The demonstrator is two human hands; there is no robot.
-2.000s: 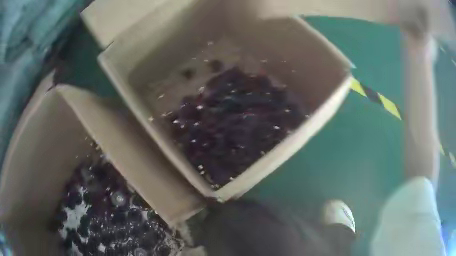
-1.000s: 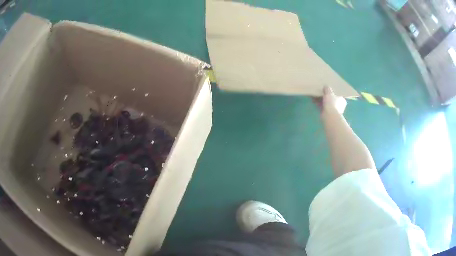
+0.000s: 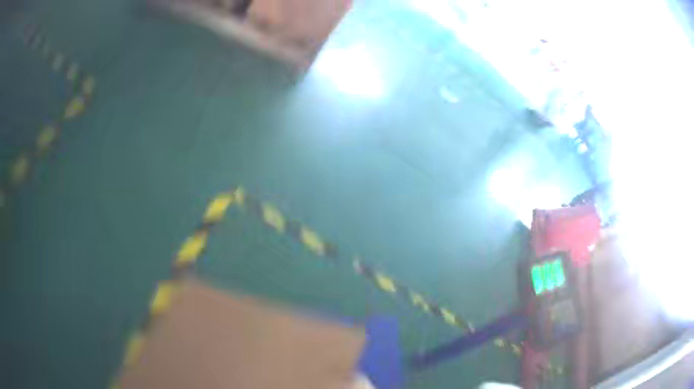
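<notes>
A brown cardboard sheet [image 3: 251, 342] lies across the bottom of the view, blurred and cut off by the lower edge. A small pale piece of my right hand [image 3: 364, 382] shows at its lower right corner, gripping the sheet; the rest is out of the picture. The sheet covers part of the blue platform scale [image 3: 383, 351]. The scale's blue post runs right to the dark indicator [image 3: 551, 298], which shows green-lit digits. My left hand is not in view.
Yellow-black tape [image 3: 312, 241] crosses the green floor. Brown cartons [image 3: 293, 23] stand on a pallet at the top. A red object [image 3: 567, 228] stands behind the indicator. Strong glare fills the upper right. A white patch at the bottom edge is unclear.
The view has swung right. The open carton with dark parts has left the picture. The sheet now lies low in view, over the scale, and the scale and indicator have appeared.
</notes>
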